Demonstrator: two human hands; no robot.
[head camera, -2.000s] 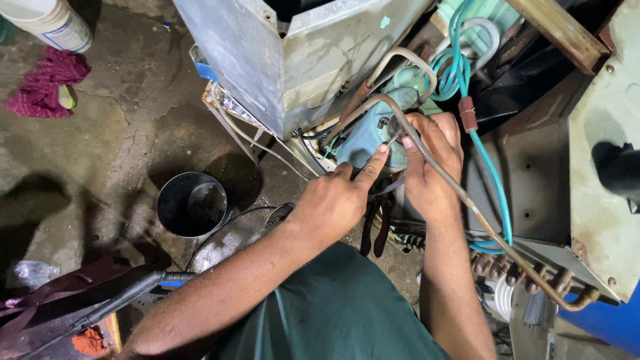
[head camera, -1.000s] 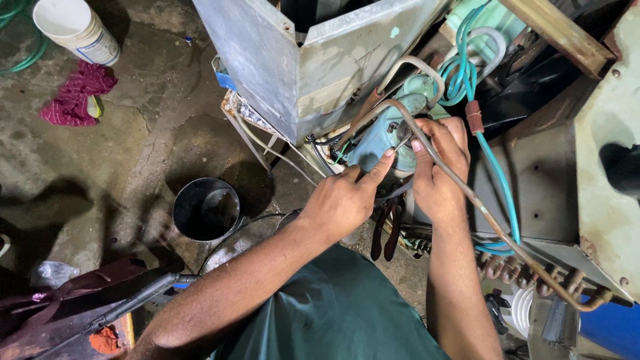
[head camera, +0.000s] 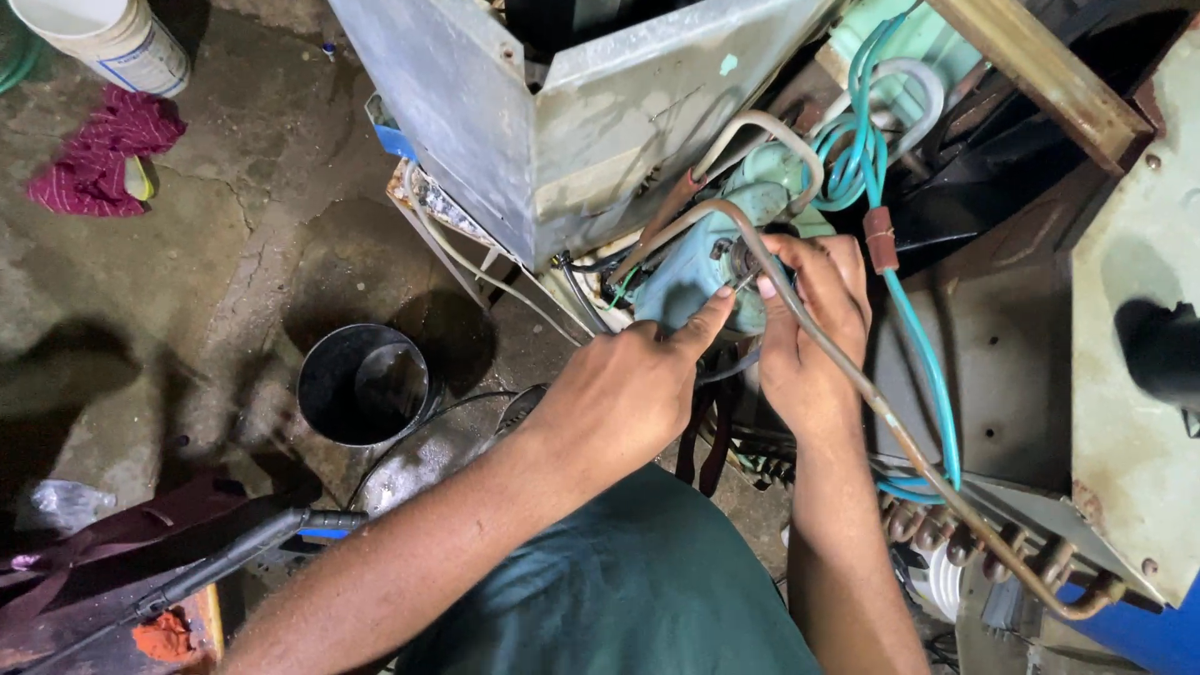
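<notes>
A teal-painted metal housing sits beside a bent copper tube. My left hand reaches in from the lower left, its index finger extended to a thin metal piece at the housing's end. The other left fingers are curled and partly hidden. On the right, my right hand has its thumb and fingers around a dark round part at the same end, behind the copper tube. The fingers hide much of that part.
A sheet-metal cabinet stands above the hands. Looped teal tubing and a pale panel are at the right. A black bucket, white bucket and maroon cloth lie left. Dark-handled pliers hang below the hands.
</notes>
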